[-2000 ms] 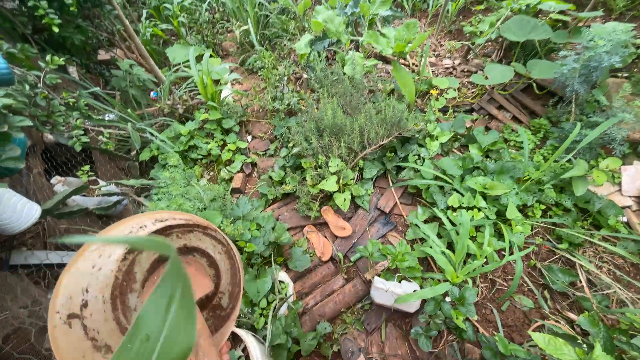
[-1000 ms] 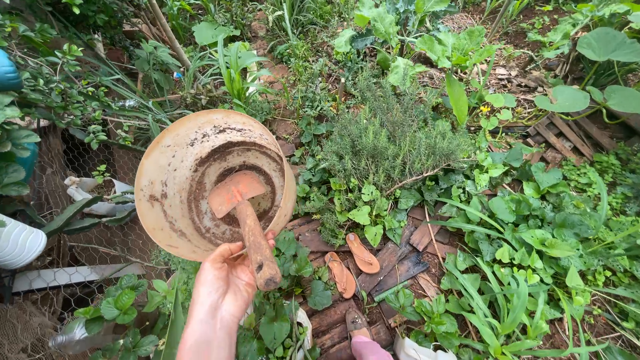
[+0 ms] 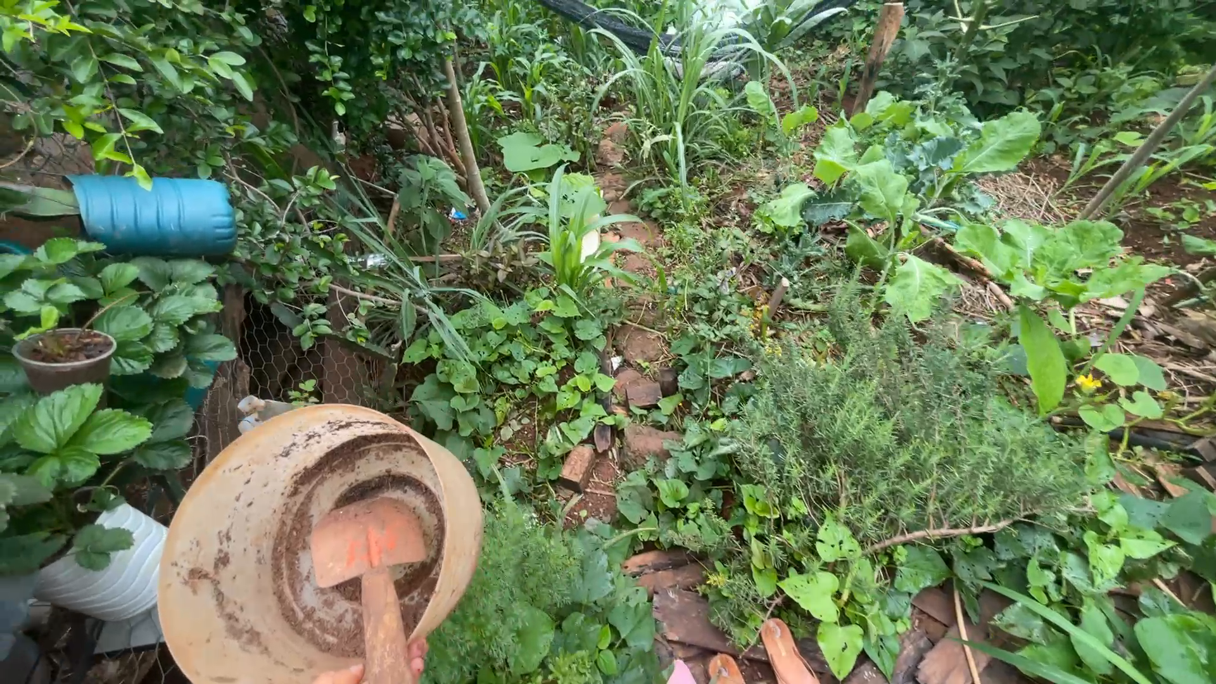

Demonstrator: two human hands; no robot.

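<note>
At the lower left, a dirt-stained beige plastic tub (image 3: 228,532) is tilted with its open mouth toward me. Inside its outline lies a small hand trowel with a worn orange blade (image 3: 369,541) and a soiled handle (image 3: 382,617). Fingertips of my left hand (image 3: 413,657) show at the bottom edge on both sides of that handle, closed around it by the tub's rim. The palm and most of the fingers are cut off by the frame. My right hand is out of view.
Brick pieces (image 3: 578,467) line a narrow path between low plants. A rosemary-like bush (image 3: 902,437) grows at the right, above orange sandals (image 3: 787,654) on tiles. Along the left stand wire mesh (image 3: 275,347), a blue plastic container (image 3: 157,217), a potted plant (image 3: 66,359) and a white ribbed pot (image 3: 109,570).
The view has tilted up toward the garden's far part. My left hand, plainly visible a second ago holding the trowel and tub, is now mostly below the frame.
</note>
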